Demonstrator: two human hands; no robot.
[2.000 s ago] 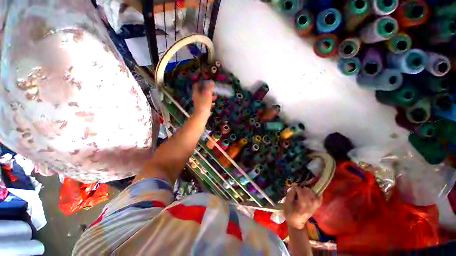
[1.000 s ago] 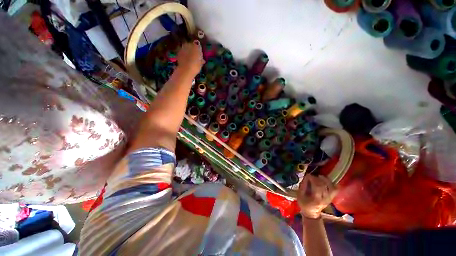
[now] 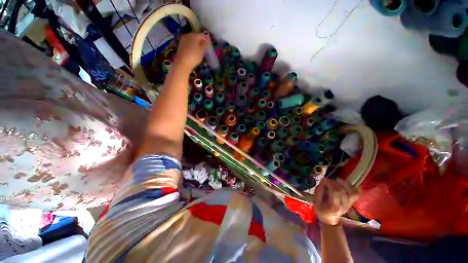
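Note:
My left hand [image 3: 194, 50] is at the far left of the thread rack's top tray, near the cream hoop [image 3: 137, 47]. Its fingers are closed at a slim grey-mauve thread spool [image 3: 212, 57], which stands up beside the fingertips; the exact grip is partly hidden. Many coloured spools [image 3: 231, 119] stand packed in the tray, mostly ends up. My right hand [image 3: 336, 199] is at the tray's near right corner, at the foot of the other cream hoop [image 3: 370, 154]. Its fingers are curled at the rim, and what they grip is not clear.
Large thread cones [image 3: 426, 6] stick out from the white wall [image 3: 287, 31] at the upper right. Red plastic bags [image 3: 405, 190] bulge right of the rack. A pale floral cloth [image 3: 51, 154] hangs at the left. A dark round thing [image 3: 381, 113] lies behind the right hoop.
My left hand has moved to the far left end of the tray, and its fingers are now beside the grey-mauve spool. My right hand stays at the rim. The view has shifted.

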